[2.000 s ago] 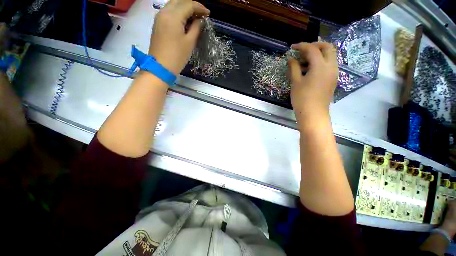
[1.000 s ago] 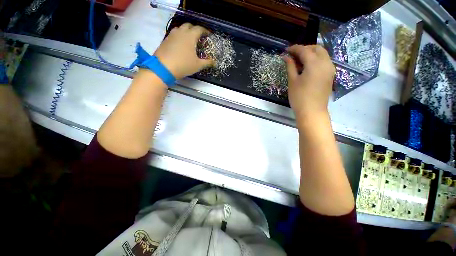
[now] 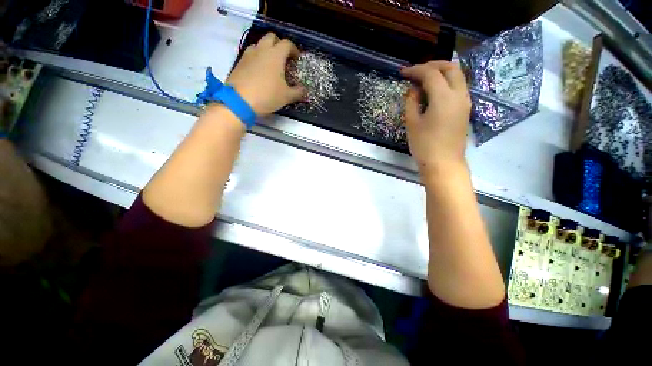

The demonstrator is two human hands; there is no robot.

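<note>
A shallow black component tray (image 3: 346,96) holds two loose heaps of small silvery leaded components. My left hand (image 3: 266,77), with a blue strap on its wrist, is at the left heap (image 3: 317,80), thumb and fingers curved around its left side. My right hand (image 3: 440,107) is at the right side of the right heap (image 3: 380,104), thumb and forefinger bent towards each other. My fingertips on both hands are small or partly hidden, so I cannot tell whether they pinch any component.
Metal conveyor rails (image 3: 336,152) run in front of the tray. A shiny anti-static bag (image 3: 509,71) lies right of it. Pale yellow circuit boards (image 3: 561,268) lie at lower right. A blue-filled black bin (image 3: 591,182) is at right. Parts of other people show at both edges.
My left hand has come down from above the left heap to its left side. My right hand has shifted slightly left over the right heap. The neighbour's arm at lower right has moved.
</note>
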